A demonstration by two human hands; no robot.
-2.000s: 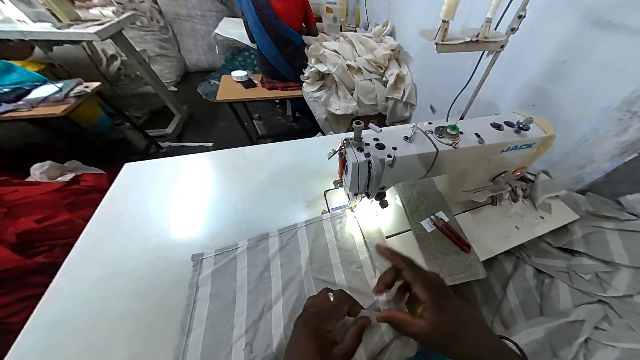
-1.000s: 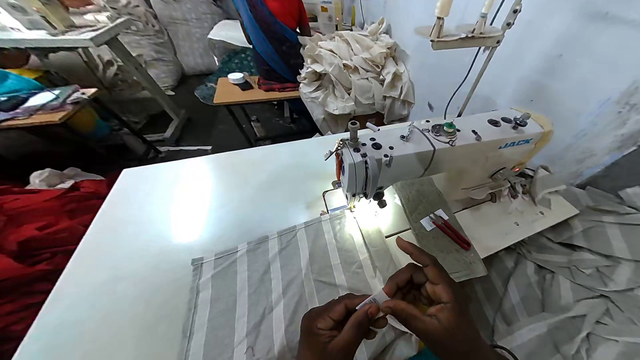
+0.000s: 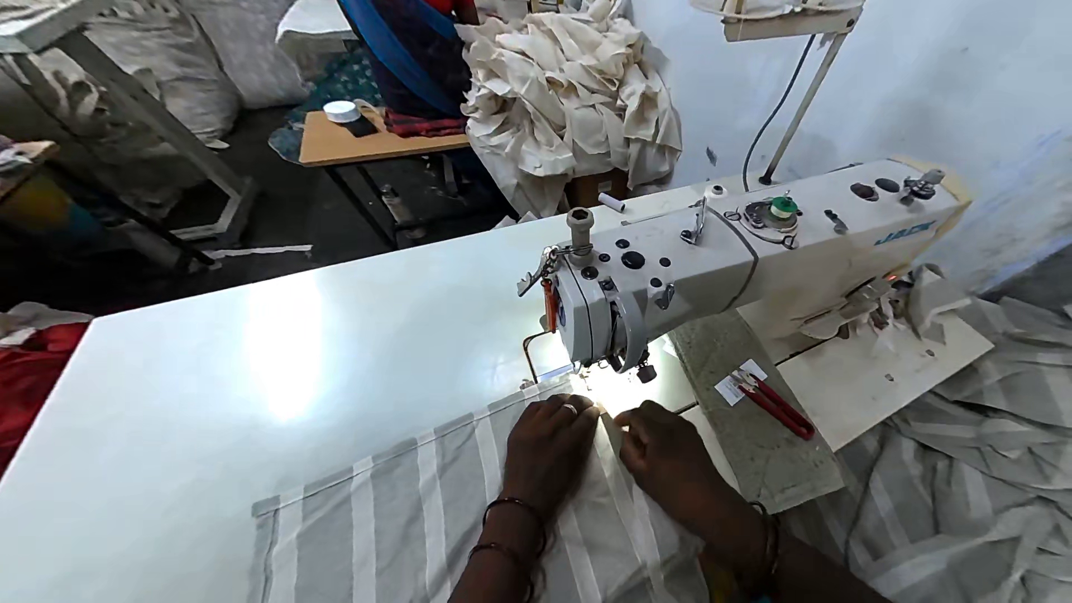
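A grey and white striped cloth (image 3: pixel 394 502) lies flat on the table, its hemmed edge running to the needle area of a Jack sewing machine (image 3: pixel 687 268). My left hand (image 3: pixel 548 448) rests on this cloth just before the lit presser foot, fingers bent and close together. My right hand (image 3: pixel 670 456) is at the cloth's right edge, thumb and forefinger near the needle area; whether it pinches the cloth or the small white label is hidden. Red-handled thread snips (image 3: pixel 775 404) lie on a grey board (image 3: pixel 737 435) to the right, over small white labels (image 3: pixel 741 382).
More striped cloth (image 3: pixel 988 469) is heaped at the right. Behind the white table (image 3: pixel 193 368) stand a pile of cream cloth (image 3: pixel 578 100) and a small wooden table (image 3: pixel 377 146) beside a seated person. Red cloth (image 3: pixel 38 368) lies at the far left.
Both hands have moved forward from the near part of the cloth to the machine's needle area. The small white label held between the fingers one second ago is no longer plainly seen.
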